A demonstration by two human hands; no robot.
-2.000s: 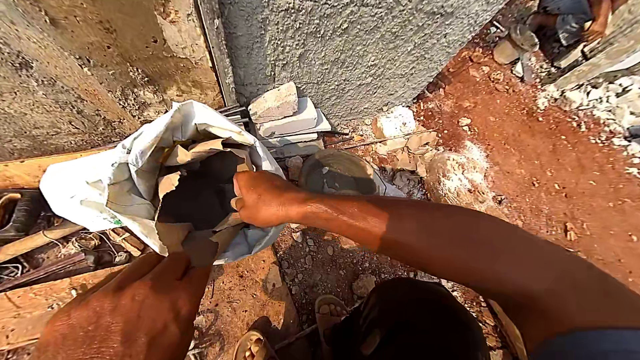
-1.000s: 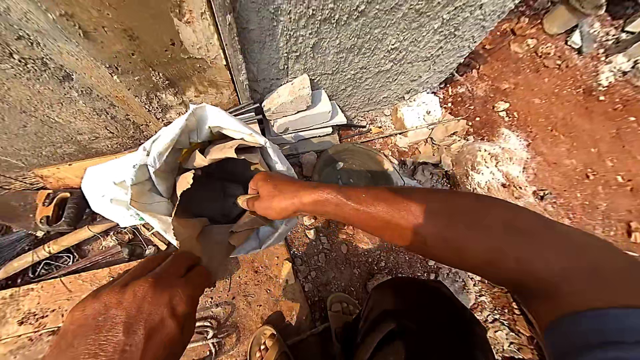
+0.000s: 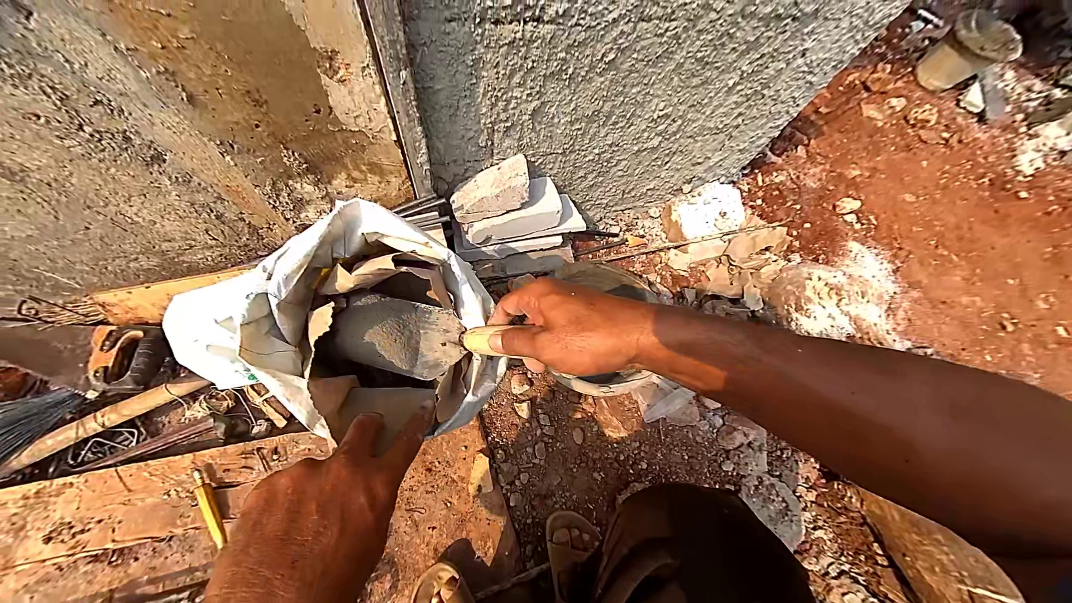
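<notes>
My right hand grips the pale handle of a metal trowel or scoop, whose blade carries grey powder. The blade lies in the mouth of a white woven bag with a torn brown paper lining. At the near rim of the bag is my left hand, its fingers on the brown paper; whether they pinch it is hard to tell. Just beyond and under my right hand stands a round bucket, partly covered by the hand and forearm.
Cut white blocks are stacked against the rough grey wall. A handsaw's handle, a wooden shaft and wires lie left of the bag. Wooden planks bear a yellow tool. Rubble covers reddish ground; another container stands far right.
My right hand has drawn back out of the bag's mouth toward the right. The trowel's blade and handle now show, with grey powder on the blade. My left hand stays at the near rim.
</notes>
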